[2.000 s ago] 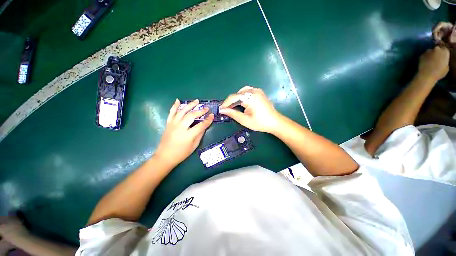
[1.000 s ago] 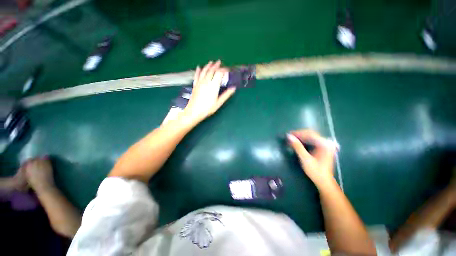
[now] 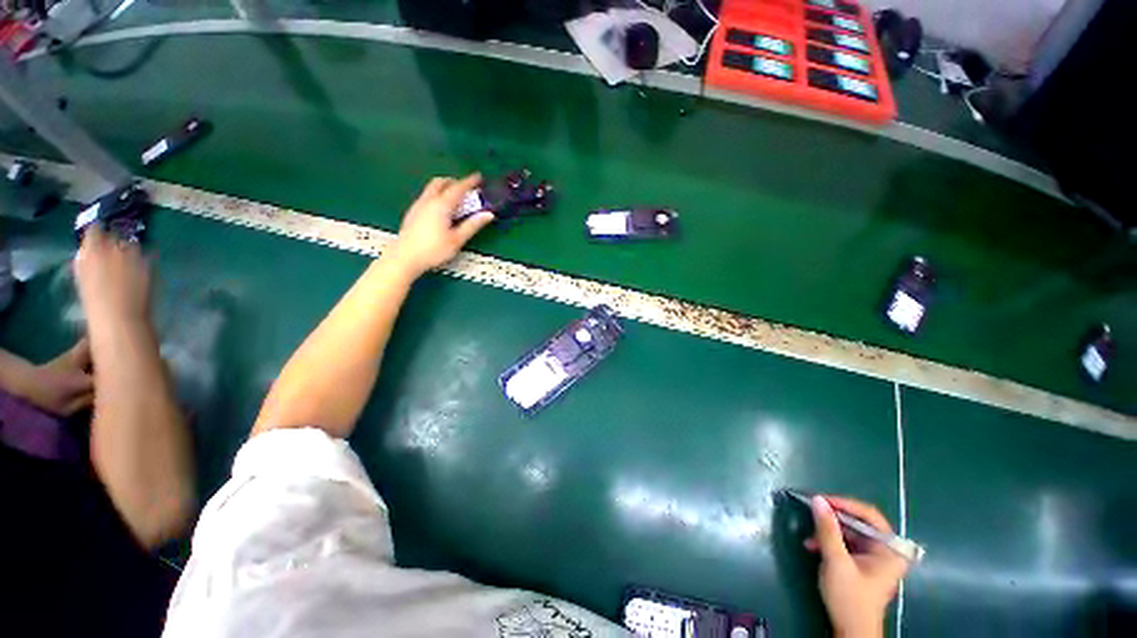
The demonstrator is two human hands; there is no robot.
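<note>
My left hand (image 3: 436, 224) is stretched over the green conveyor, its fingers on a dark phone housing (image 3: 509, 199) that looks like more than one unit close together. My right hand (image 3: 860, 555) is at the lower right above the worktop. It holds a thin pointed tool (image 3: 873, 533) like a pen, with a dark tip and a whitish rear end. An open phone housing (image 3: 561, 361) with a white panel and a round disc lies on the worktop near the metal strip. Another phone housing (image 3: 688, 616) lies at the bottom edge, partly cut off.
Single phone units lie on the conveyor (image 3: 748, 268), one (image 3: 632, 224) just right of my left hand. A worn metal strip (image 3: 698, 317) divides it from the worktop. An orange-red tray (image 3: 804, 56) with dark units stands beyond. Another person's arm (image 3: 131, 386) reaches from the left.
The view has shifted towards the conveyor. My left hand has moved from the metal strip onto the conveyor with the housing. One housing now lies uncovered by the strip. The tool now shows clearly in my right hand.
</note>
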